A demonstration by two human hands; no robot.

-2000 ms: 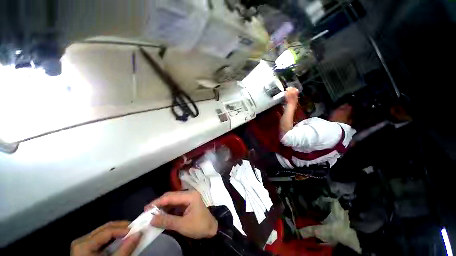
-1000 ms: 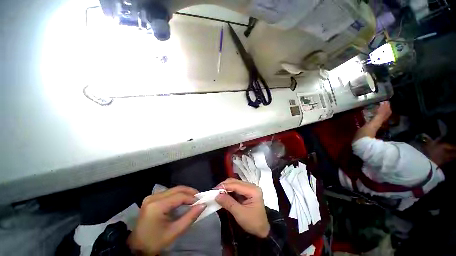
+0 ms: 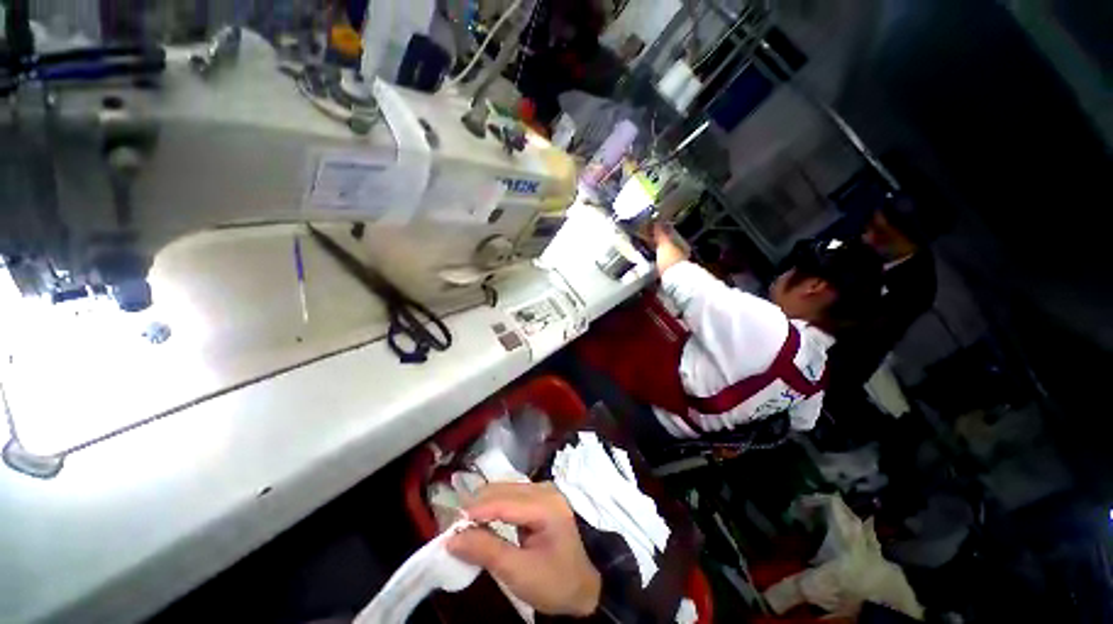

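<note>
My right hand [image 3: 537, 549] pinches the end of a white strip [image 3: 409, 585] between thumb and fingers, low in the view over the red basket. The strip runs down and left to the picture's bottom edge. My left hand is not in the picture. More white cut pieces [image 3: 610, 494] lie fanned beside and behind my right hand, at the red basket [image 3: 555, 396]. The strip's lower end is cut off by the picture's edge.
The cream sewing machine [image 3: 256, 159] stands at upper left with a bright lamp. Dark shears [image 3: 388, 299] and a thin purple-blue pen [image 3: 300, 278] lie on the white table [image 3: 232, 475]. A crumpled clear bag [image 3: 519, 436] is in the basket. A seated person [image 3: 745, 347] works beyond; another person [image 3: 897, 274] is behind.
My left hand has gone out of the picture; both hands held the white piece before. The strip now hangs from my right hand. The view has swung up, showing more of the machine.
</note>
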